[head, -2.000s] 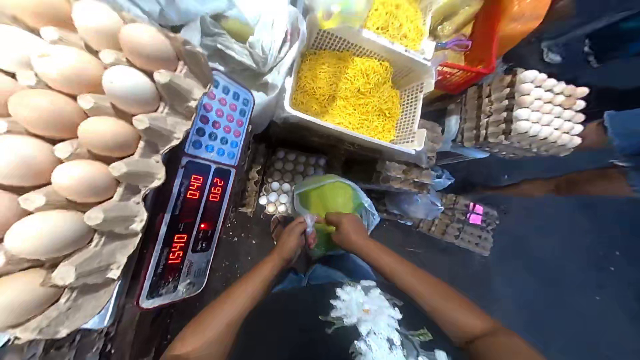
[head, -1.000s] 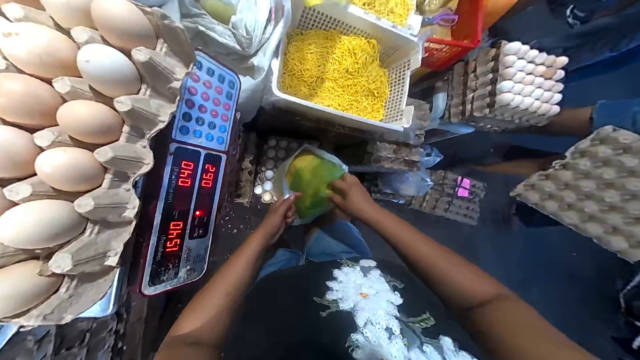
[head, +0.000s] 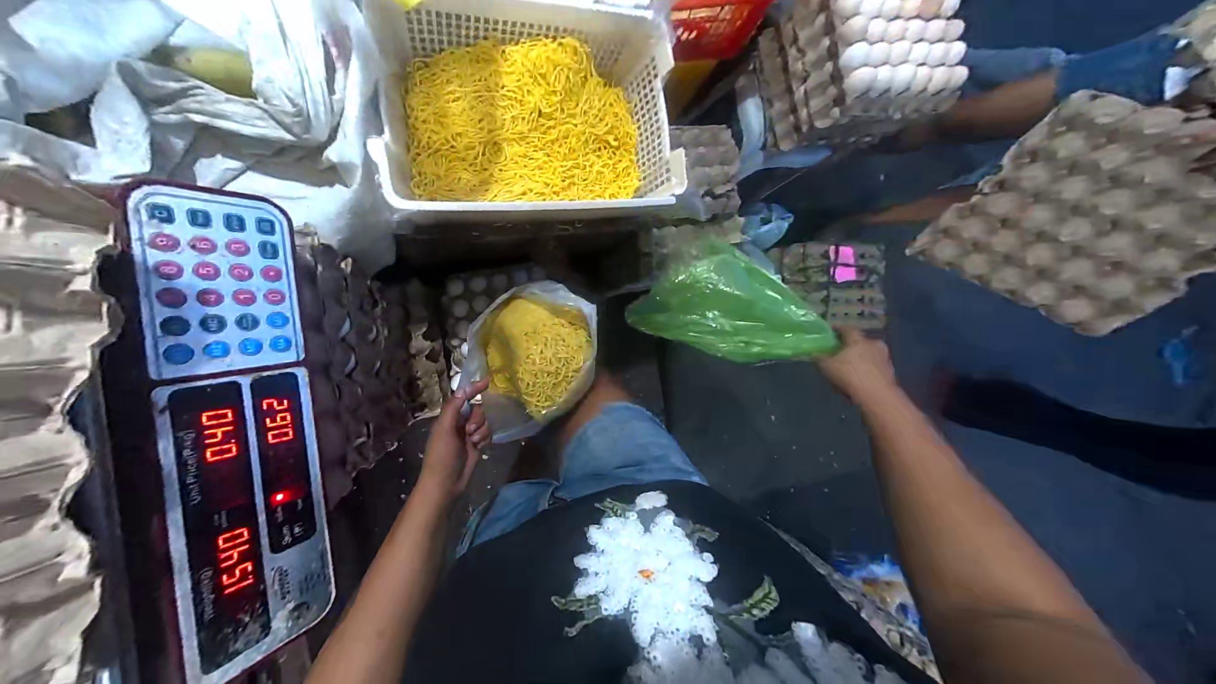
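Note:
My left hand grips the rim of a clear plastic bag on its left side. Yellow noodles fill the bag, whose mouth faces up at me. Out to the right, my right hand is closed on one end of a green plastic bag. That green bag stretches leftward from my fist, apart from the noodle bag, and looks empty. Beyond both hands stands a white perforated crate holding a heap of yellow noodles.
A digital scale with lit red digits stands at the left, beside egg trays. White plastic bags lie behind it. Stacked eggs are at the upper right. Another person's leg shows near an egg tray.
The green bag was around or over the bag between my hands; now it is off to the right in my right hand, and the noodles show. An egg tray has come in at the right.

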